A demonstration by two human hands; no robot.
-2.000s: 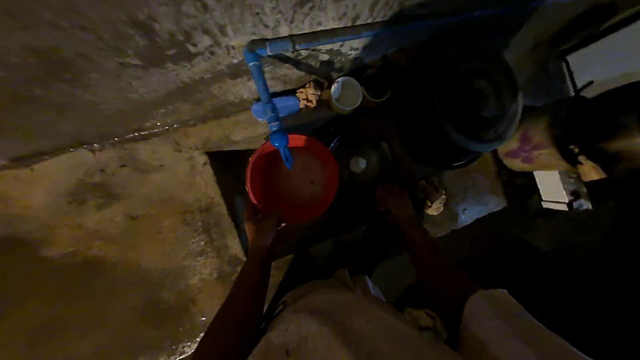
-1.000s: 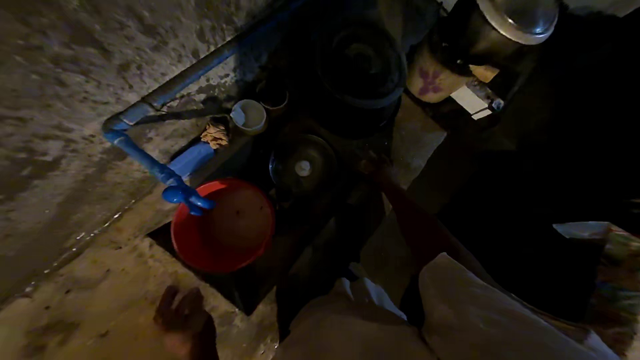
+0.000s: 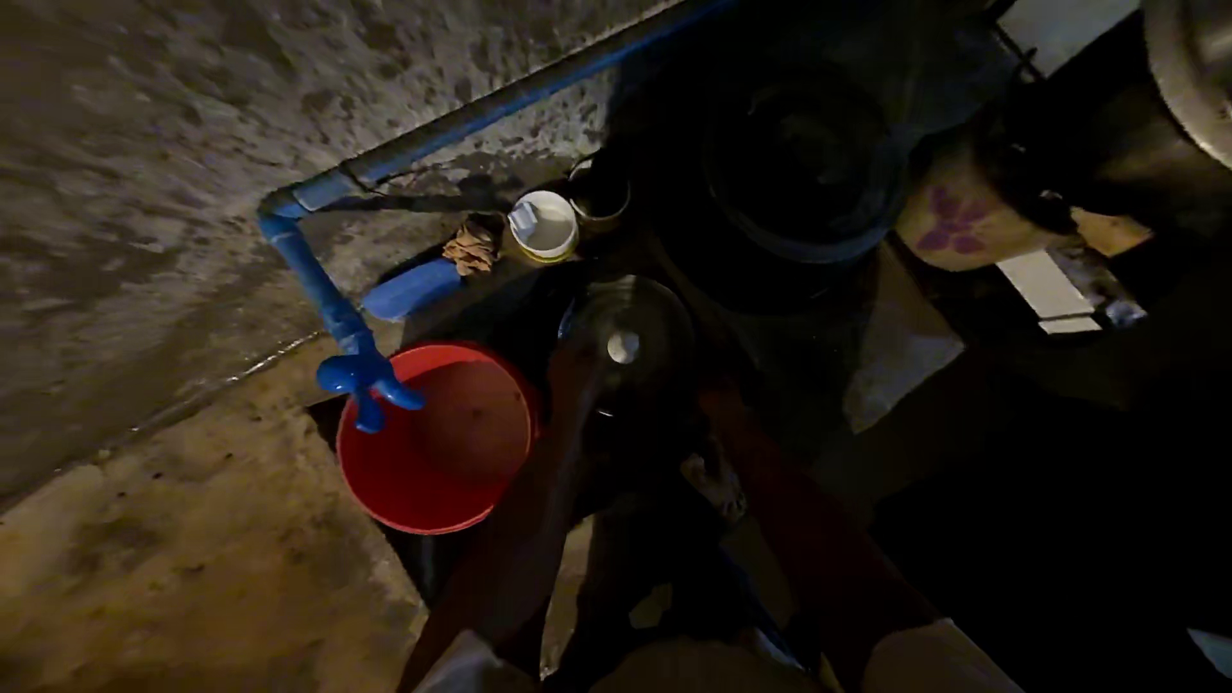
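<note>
A red plastic tub with cloudy liquid in it stands under a blue plastic tap. Just right of it is a dark round pot or lidded vessel with a pale round spot near its middle. My left hand is at the vessel's left side, dim against it. On the vessel's right side, my right hand is nearly lost in shadow. Whether the fingers grip the rim cannot be made out.
A blue pipe runs along the rough wall. Beside the wall are a blue object, a crumpled brown item and a white cup. A large dark basin stands beyond, with a flower-marked container at the right.
My left hand was on the red tub's edge, then over the floor left of it, and is now at the dark vessel. The view has swung about.
</note>
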